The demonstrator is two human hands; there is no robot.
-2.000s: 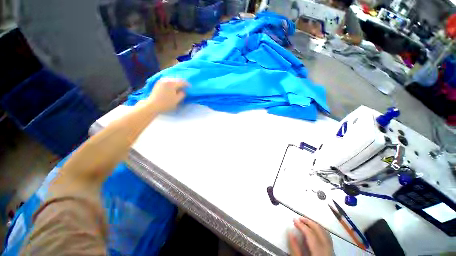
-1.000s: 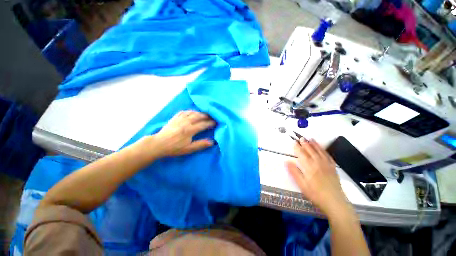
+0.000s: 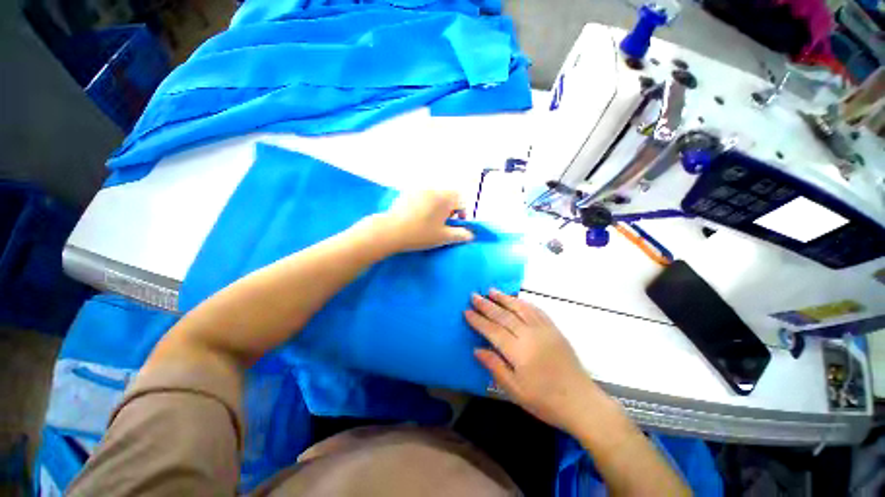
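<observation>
A bright blue garment panel (image 3: 378,301) lies on the white table in front of the sewing machine (image 3: 602,116) and hangs over the front edge. My left hand (image 3: 432,221) pinches a fold of the panel at its upper edge, left of the needle area. My right hand (image 3: 514,340) lies flat on the panel's right part with fingers apart, near the table's front edge. The panel's right edge is beside the bright lamp spot under the machine head. The presser foot and needle are too small to make out clearly.
A heap of bright blue cloth (image 3: 320,73) lies at the table's far left. A smartphone (image 3: 708,325) and snips with an orange handle (image 3: 642,243) lie right of the needle. Mixed blue pieces (image 3: 97,388) are below the table edge. Blue crates (image 3: 121,73) stand at left.
The panel came from the heap and now lies separate and spread by the machine. My left hand moved to its edge near the needle. My right hand moved from beside the snips onto the cloth.
</observation>
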